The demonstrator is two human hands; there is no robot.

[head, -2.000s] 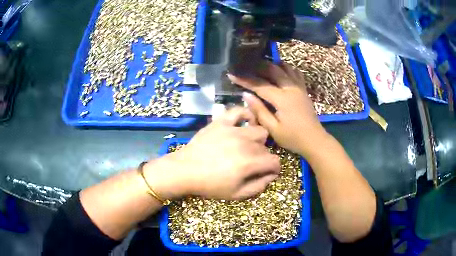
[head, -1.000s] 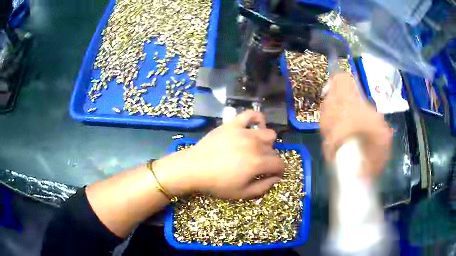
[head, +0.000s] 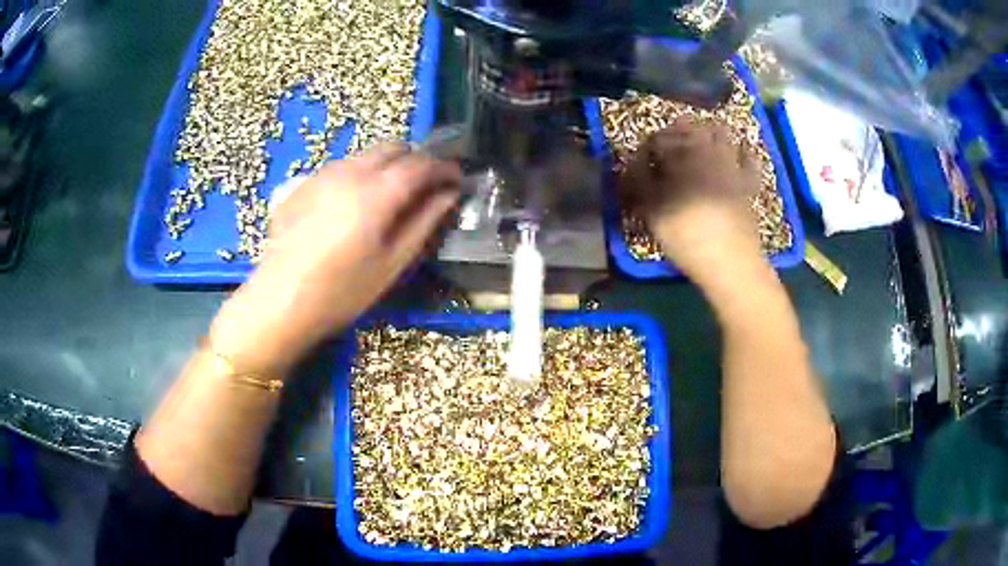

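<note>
My left hand (head: pixel 354 227) is over the right edge of the large left tray (head: pixel 144 238), blurred, its fingers towards the press. My right hand (head: pixel 696 182) is over the right tray (head: pixel 652 269), in shadow, fingers down among the reddish-gold inserts (head: pixel 763 210). Whether either hand holds a fitting cannot be told. The dark hand press (head: pixel 531 122) stands between the trays. A white-wrapped handle (head: pixel 527 315) points from the fixture over the front tray (head: pixel 345 442), which holds a heap of gold fittings (head: pixel 486 453). Small metal fittings (head: pixel 298 55) lie in the left tray.
A crumpled clear plastic bag (head: pixel 829 66) lies behind the right tray. A white cloth or bag with red marks (head: pixel 846 171) is right of it, and a short yellow strip (head: pixel 826 268) lies by the tray's corner on the dark green mat (head: pixel 66 321).
My left hand has moved from the fixture handle left to the large tray, uncovering the white handle. My right hand has moved from the blurred lever on the right to the right tray.
</note>
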